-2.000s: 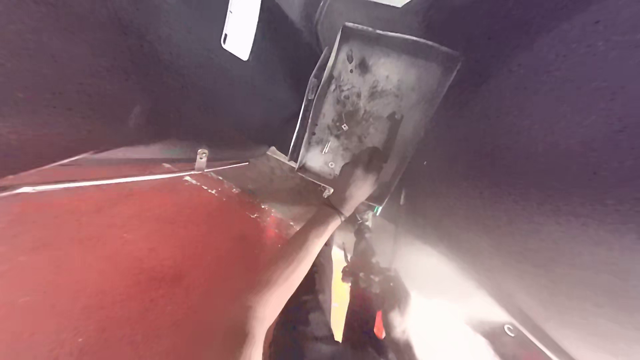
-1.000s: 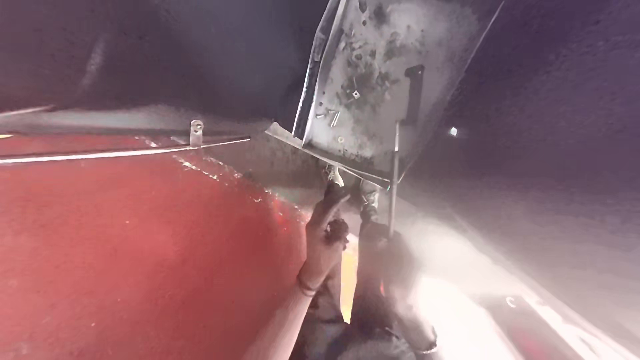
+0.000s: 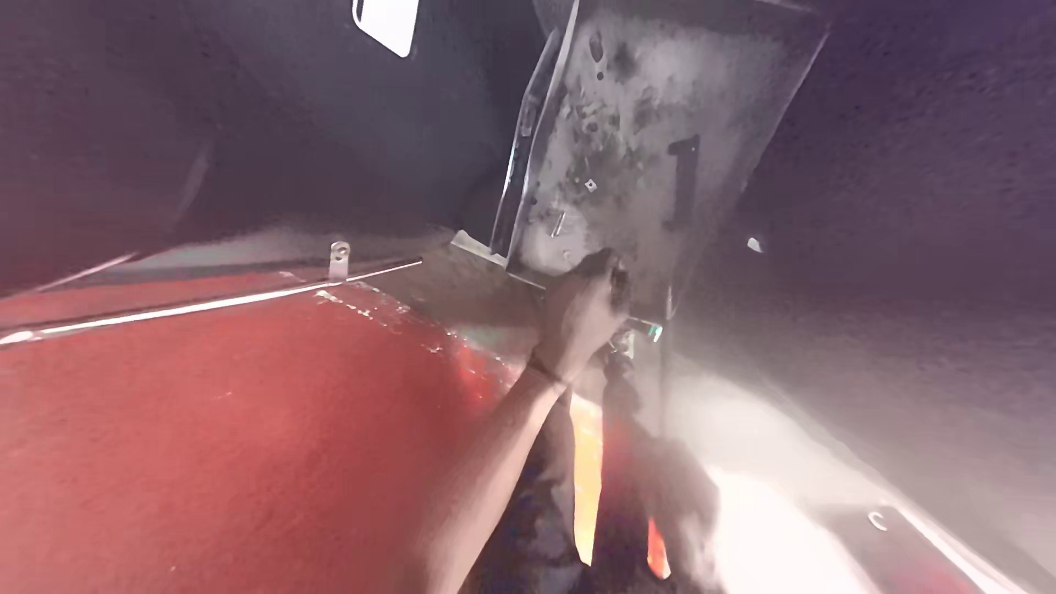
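Observation:
My left hand (image 3: 582, 309) is at the near lower edge of a worn grey metal tray (image 3: 635, 99), fingers curled; whether they hold something is unclear. On the tray lie a small square metal piece (image 3: 591, 186) and a small metal pin (image 3: 558, 223). A dark hooked shape (image 3: 685, 177) shows on the tray's right part; I cannot tell what it is. My right hand (image 3: 681, 495) is dark and blurred, low in the view, by the lower end of a thin upright rod (image 3: 665, 371). Its grip is not clear. Below the left hand's wrist shows a yellow strip (image 3: 586, 478).
A large red panel (image 3: 247, 437) fills the lower left, with a metal strip (image 3: 181, 309) along its top and a small metal bracket (image 3: 339, 261) standing on it. A dark surface rises behind. At lower right are a bright glare and a pale edge (image 3: 949, 536).
My left hand was lower, below the tray's edge, one second ago; it has moved up to that edge. Two seconds ago it was also at the tray. The view has shifted somewhat.

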